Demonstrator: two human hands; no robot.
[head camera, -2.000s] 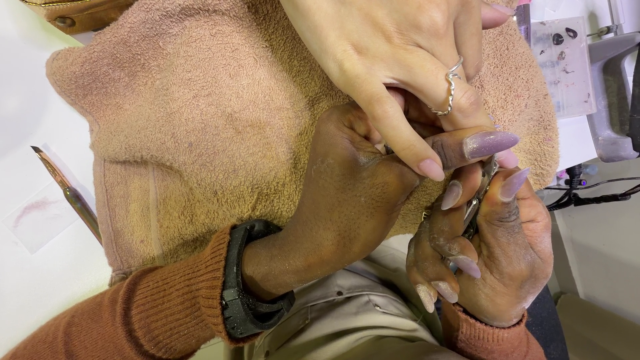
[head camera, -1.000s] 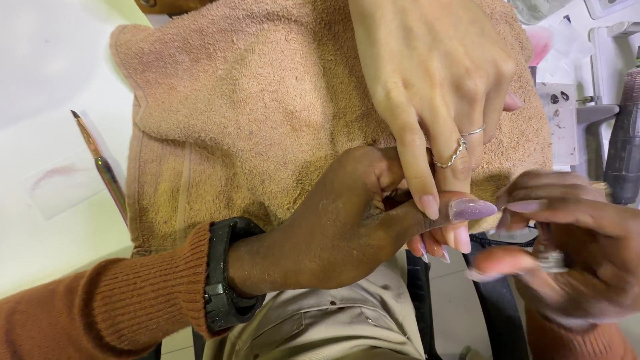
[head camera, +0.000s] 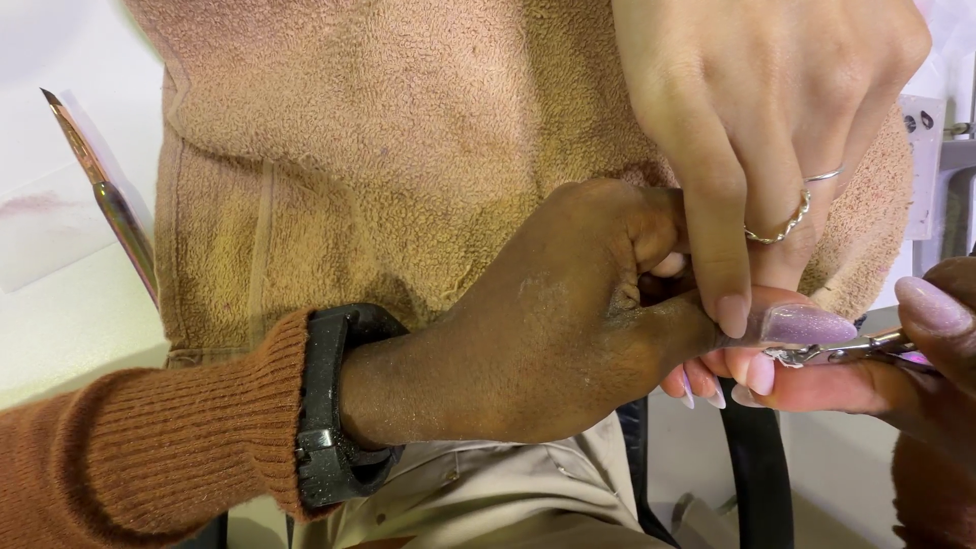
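My left hand, with a black watch at its wrist, grips a finger of another person's hand, which wears silver rings. The other person's nails are pale; my left thumb has a long glittery lilac nail. At the right edge my right hand holds small metal cuticle nippers, whose tips bear a whitish scrap and are at the side of the other person's fingernail. Part of my right hand is cut off by the frame, and my left fingers are partly hidden beneath the other person's hand.
A tan terry towel lies beneath the hands. On the white table at left rests a nail brush beside a clear sheet with a pinkish smear. A clear plate with small dark pieces is at the right. A dark chair part shows below.
The nippers are now plainly visible at the other person's nail; a second ago my right hand was blurred farther from it. My left hand keeps its hold. The view has come closer.
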